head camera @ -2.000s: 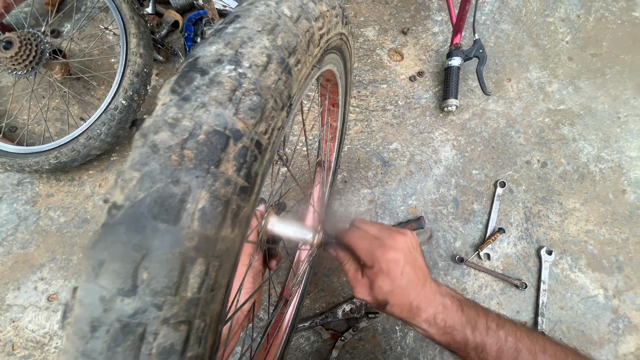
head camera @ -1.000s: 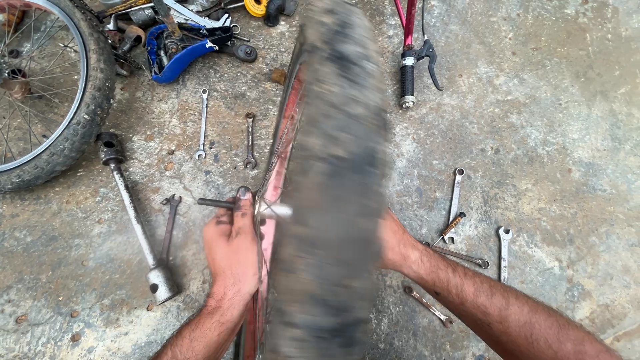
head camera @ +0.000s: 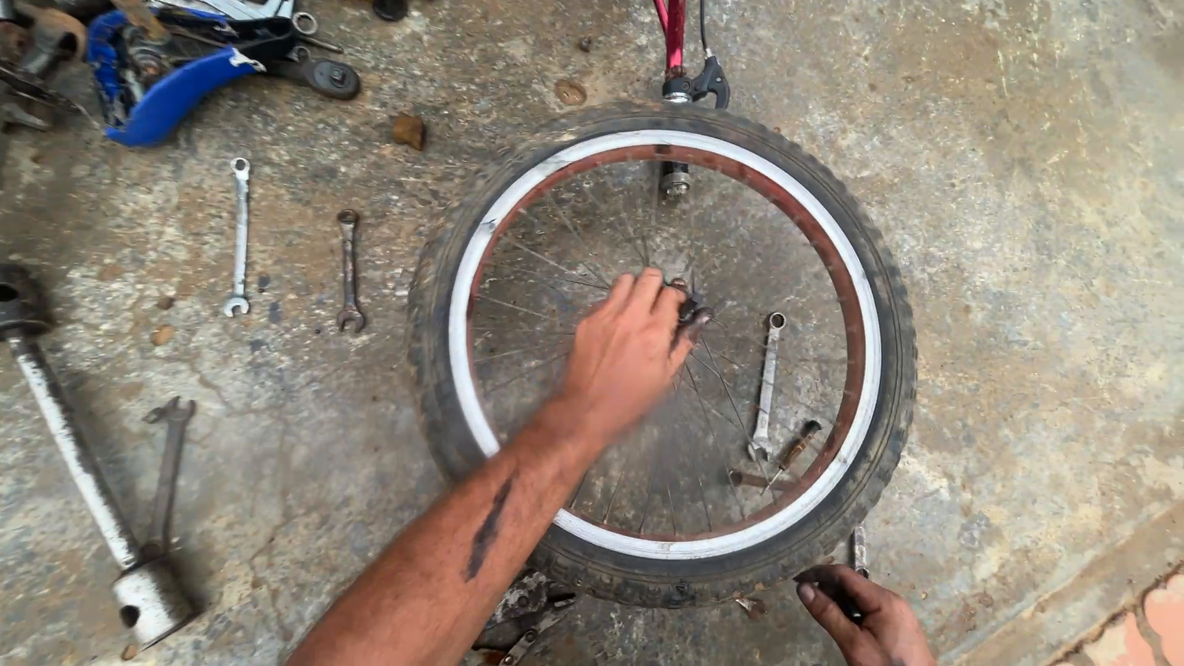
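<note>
A bicycle wheel [head camera: 671, 552] with a knobby black tyre and a white and reddish rim faces the camera. My left hand [head camera: 638, 338] is closed around the axle end at its hub, and the fingers hide most of the hub. Below the tyre's lower right edge is my right hand [head camera: 860, 610], its darkened thumb and fingers closed on a small dark object [head camera: 846, 601], too hidden to name. Through the spokes show a combination wrench [head camera: 767, 384] and a small screwdriver [head camera: 801, 444] on the concrete.
Left of the wheel lie two combination wrenches [head camera: 241, 236] [head camera: 350, 268], an open-end wrench [head camera: 170, 472] and a large socket tool [head camera: 74, 444]. A blue-handled tool [head camera: 180, 97] sits among tools at upper left. A handlebar grip with brake lever [head camera: 710, 83] is behind the wheel's top.
The wheel has turned from edge-on to showing its side. My left hand has gone from beside the axle to over the hub. My right hand, earlier partly behind the tyre, is now below its lower right edge.
</note>
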